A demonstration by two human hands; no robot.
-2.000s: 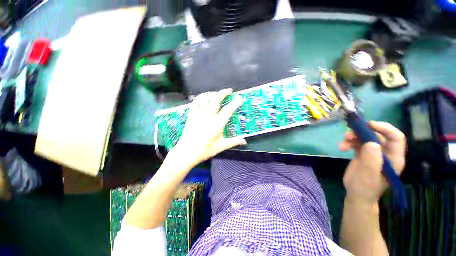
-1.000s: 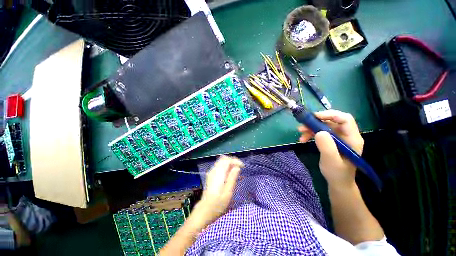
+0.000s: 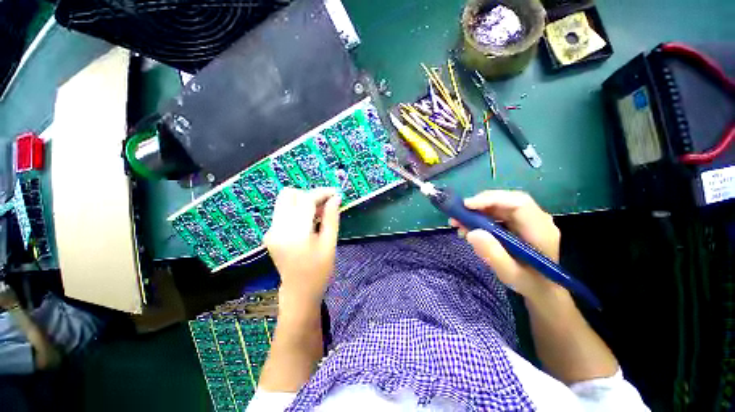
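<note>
The green PCB panel (image 3: 282, 173) lies tilted along the front edge of the black plate (image 3: 270, 88). My right hand (image 3: 516, 241) holds the dark blue soldering iron (image 3: 516, 244); its metal tip is over the right end of the panel. My left hand (image 3: 304, 233) is over the panel's front edge, thumb and fingertips pinched together towards the iron tip. The thin solder wire is hard to make out at the fingers. The solder reel (image 3: 147, 153) with a green rim stands at the plate's left end.
Thin yellow rods (image 3: 439, 113), a yellow-handled tool (image 3: 415, 141), a slim dark tool (image 3: 508, 121), a dross pot (image 3: 501, 36) and a sponge tray (image 3: 576, 38) lie right. A black box (image 3: 673, 121) is far right, cardboard (image 3: 93, 185) left, stacked panels (image 3: 232, 354) below, a person's arm (image 3: 32, 330) lower left.
My left hand has moved from the lap up to the panel's front edge. The iron has moved left from the rods, its tip now over the panel.
</note>
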